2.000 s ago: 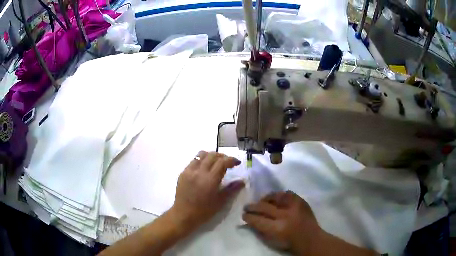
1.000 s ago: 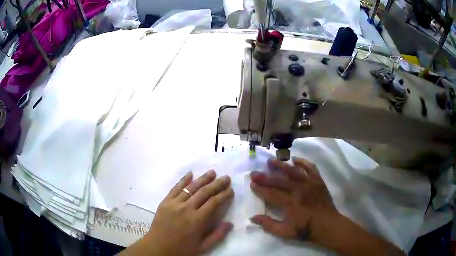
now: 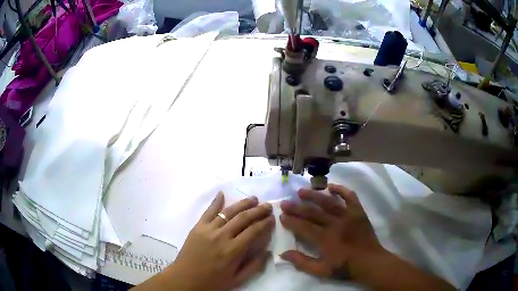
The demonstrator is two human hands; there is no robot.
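Observation:
A white fabric panel [image 3: 397, 210] lies under the sewing machine head [image 3: 341, 113] and spreads to the right. A short white folded strip [image 3: 284, 241] lies on it in front of the presser foot [image 3: 285, 175], which has a yellow-green spot. My left hand [image 3: 233, 236], with a ring, lies flat on the fabric at the strip's left side. My right hand [image 3: 329, 230] lies flat at its right side, fingers spread, thumb at the strip's lower part. Neither hand visibly grips the cloth. The needle tip is too small to make out.
A stack of white cut pieces [image 3: 62, 227] with stepped edges lies at left. A printed scale [image 3: 136, 260] runs along the table's front edge. A dark thread spool [image 3: 391, 48] stands behind the machine arm. Magenta fabric [image 3: 45, 54] is at far left. Clear plastic bags lie behind.
Both hands first drew back from near the needle and flattened beside the strip. Since then my left hand has moved slightly right, closer to the strip. The strip now shows more clearly between the hands.

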